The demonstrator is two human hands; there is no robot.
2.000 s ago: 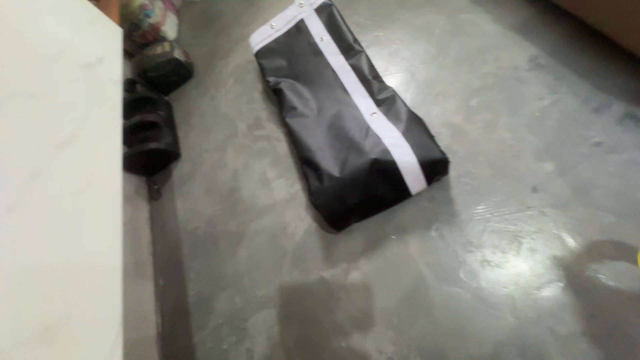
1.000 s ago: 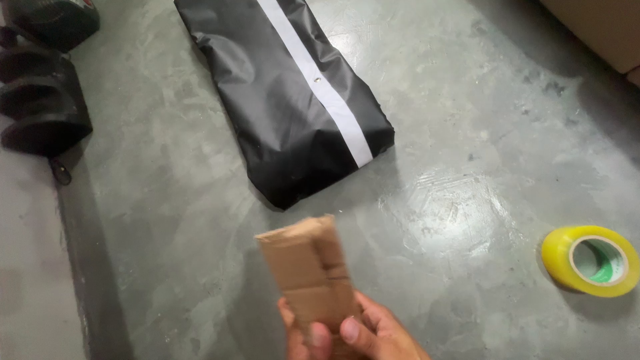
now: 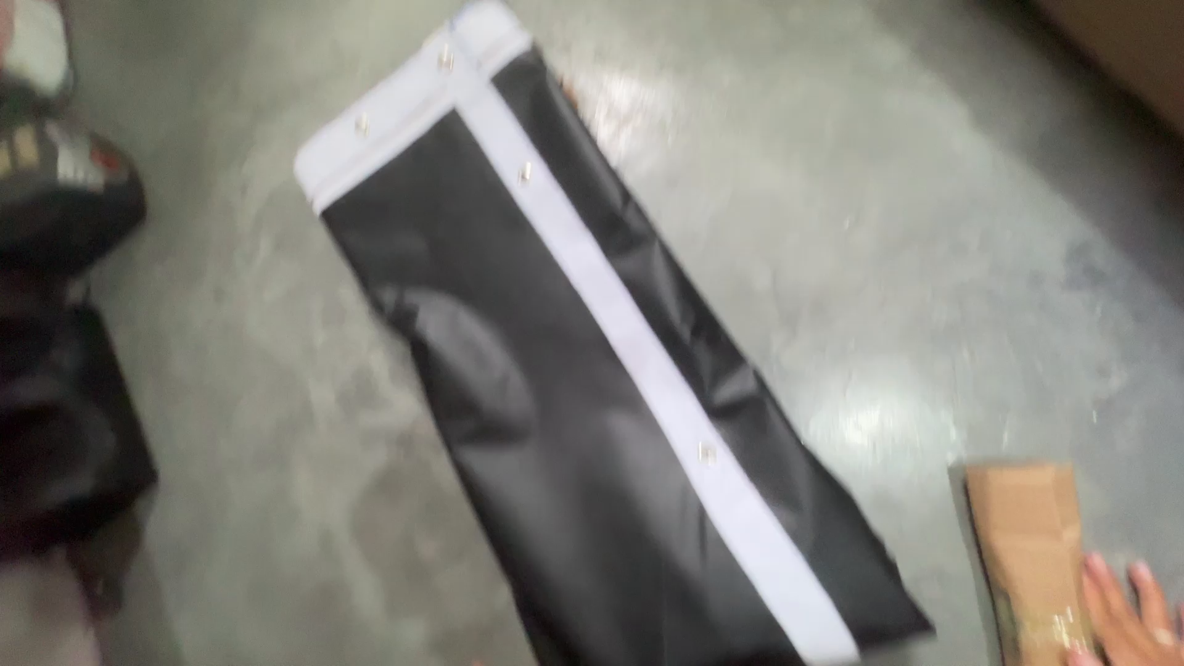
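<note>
A long black sheet-material bag or cover (image 3: 573, 398) with white strips and metal snaps lies slantwise across the middle of the head view, slightly blurred. At the lower right is a folded piece of brown cardboard (image 3: 1027, 555), with clear shiny tape near its lower end. My right hand (image 3: 1124, 615) is beside it, cut off by the frame's edge, its fingers spread along the cardboard's right side and a thumb tip low against it. My left hand cannot be made out. A small brownish patch shows at the bag's upper right edge, too blurred to name.
Grey polished concrete floor (image 3: 277, 462) lies under everything. Dark, blurred objects (image 3: 65, 416) stand along the left edge, with a black item (image 3: 65, 203) bearing coloured markings above them. A brown surface (image 3: 1128, 55) cuts across the upper right corner.
The cardboard, gripped in the hand above the floor a second ago, is now at the right of the bag with spread fingers beside it. The yellow tape roll has left view as the view shifted.
</note>
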